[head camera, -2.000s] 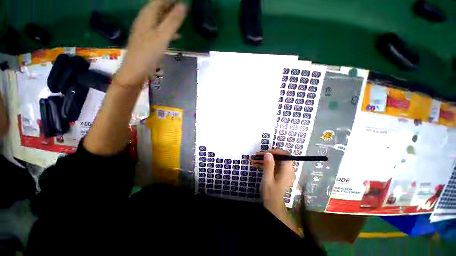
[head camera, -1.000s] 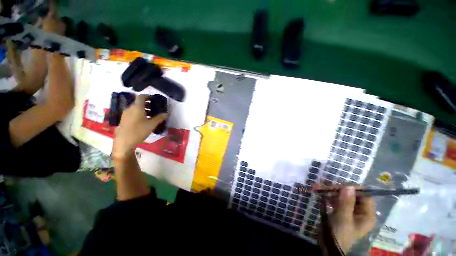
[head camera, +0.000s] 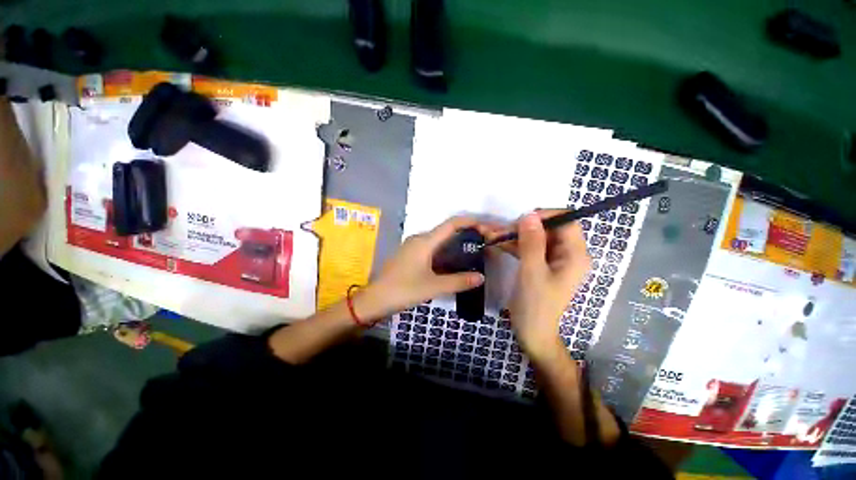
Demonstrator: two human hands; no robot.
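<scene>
A black plastic housing (head camera: 470,295) is held upright over the label sheet (head camera: 497,159) by my left hand (head camera: 413,273), fingers around its upper part. My right hand (head camera: 549,277) holds dark tweezers (head camera: 605,203) like a pen, the tip at the housing's far end. A small label (head camera: 470,247) with pale marking shows on that end, at the tweezer tip. The sheet has a blank white area at the back, dark labels in rows at the right and near side. The hands cover part of the sheet.
Several waiting housings (head camera: 140,196) lie on the printed board (head camera: 300,187) at the left. More housings (head camera: 723,111) lie on the green belt (head camera: 563,56) beyond. A grey panel and yellow patch (head camera: 348,248) flank the sheet. A person's arm (head camera: 19,173) is at the left edge. A second label sheet (head camera: 838,433) is at lower right.
My left hand has moved from the pile at the left to the sheet with a housing. My right hand has raised the tweezers from the label rows to the housing's end.
</scene>
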